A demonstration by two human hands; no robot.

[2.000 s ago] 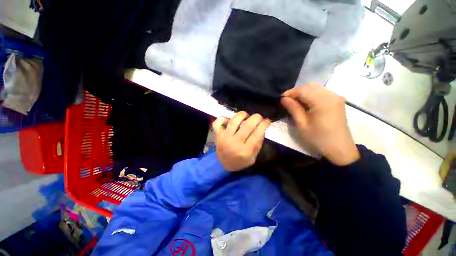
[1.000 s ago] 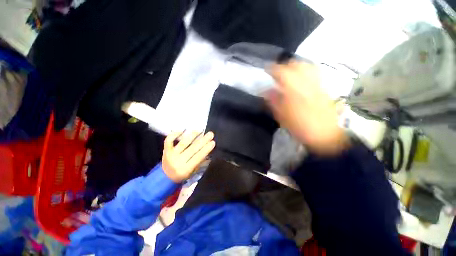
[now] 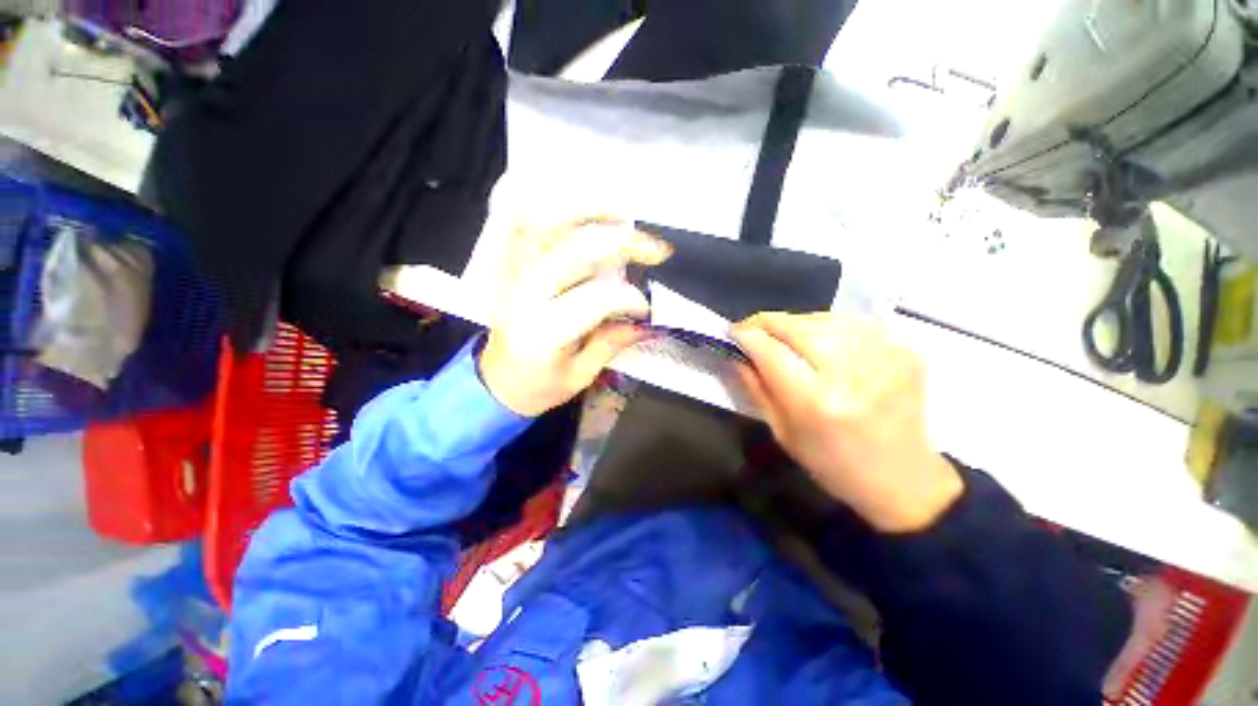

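A garment panel lies over the table edge in front of me, with its pale interfacing point(image 3: 635, 152) facing up. A black patch point(image 3: 745, 270) and a narrow black strip point(image 3: 778, 155) lie against the interfacing. My left hand point(image 3: 573, 310) pinches the folded edge of the panel near the table's front edge. My right hand point(image 3: 849, 407) pinches the same edge a little to the right, with thumb and forefinger. A thin dark line of cloth runs between the two hands. The fingertips partly hide the fold.
The sewing machine head point(image 3: 1104, 104) is at upper right, with black scissors point(image 3: 1134, 315) below it on the white table point(image 3: 1049, 400). Black cloth point(image 3: 345, 166) hangs at left. A red basket point(image 3: 237, 462) and a blue basket point(image 3: 180, 310) stand at left; another red basket point(image 3: 1189, 641) is at lower right.
The panel has been turned so more interfacing and a black strip show. My left hand has moved up onto the folded edge. My right hand has come down from above the panel to that edge.
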